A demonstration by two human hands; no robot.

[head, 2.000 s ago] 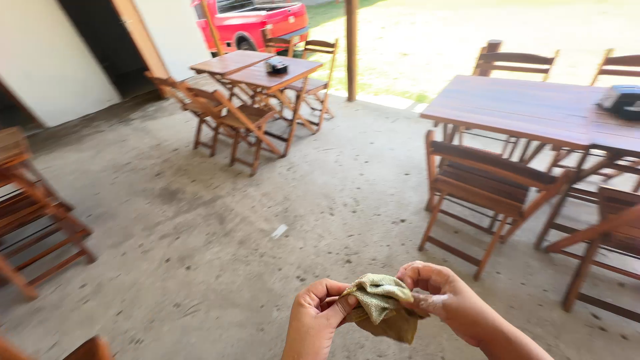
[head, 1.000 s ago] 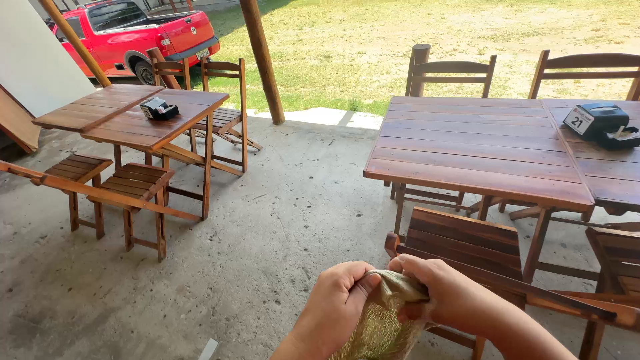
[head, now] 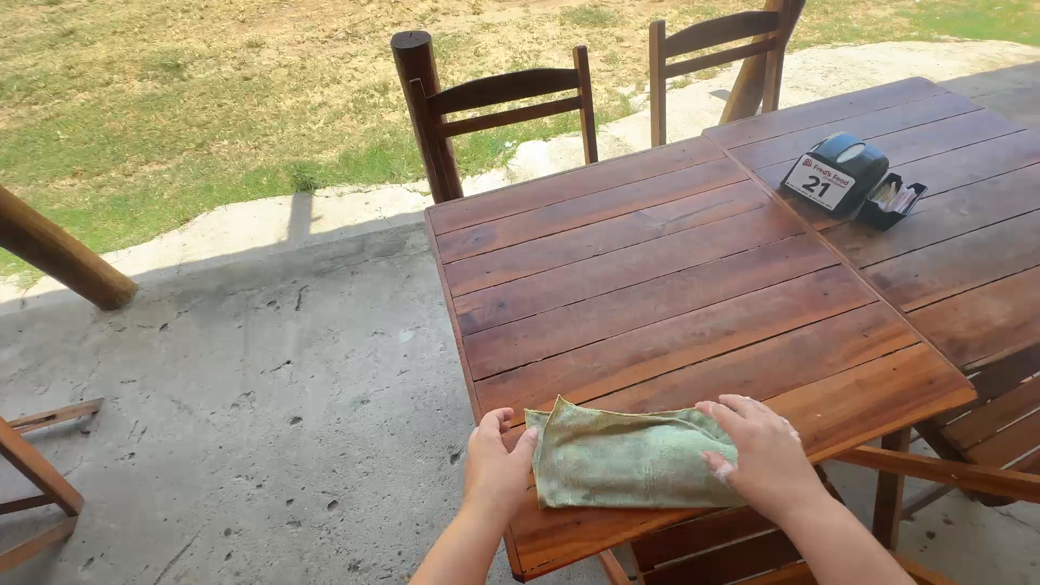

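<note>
A folded green cloth (head: 634, 459) lies at the near edge of a slatted wooden table (head: 609, 284). At the cloth's left end is my left hand (head: 500, 463), its thumb and fingers apart; whether it touches the cloth I cannot tell. My right hand (head: 760, 455) rests on the cloth's right end, thumb on the face and fingers over the top edge. Farther back, on the adjoining tabletop, stand a dark napkin holder (head: 845, 166) with a numbered sign and a small black box of packets (head: 892, 201).
Wooden chairs stand beyond the table (head: 512, 101) (head: 719, 49). A folding chair (head: 723, 544) is partly under the near edge, another (head: 991, 414) at the right. A wooden post (head: 61, 248) and part of a wooden stool or chair (head: 36, 487) are on the left, over concrete floor (head: 284, 422).
The view has moved close to the right-hand table. The cloth, bunched between both hands before, now lies folded flat on the tabletop, and my hands are farther apart.
</note>
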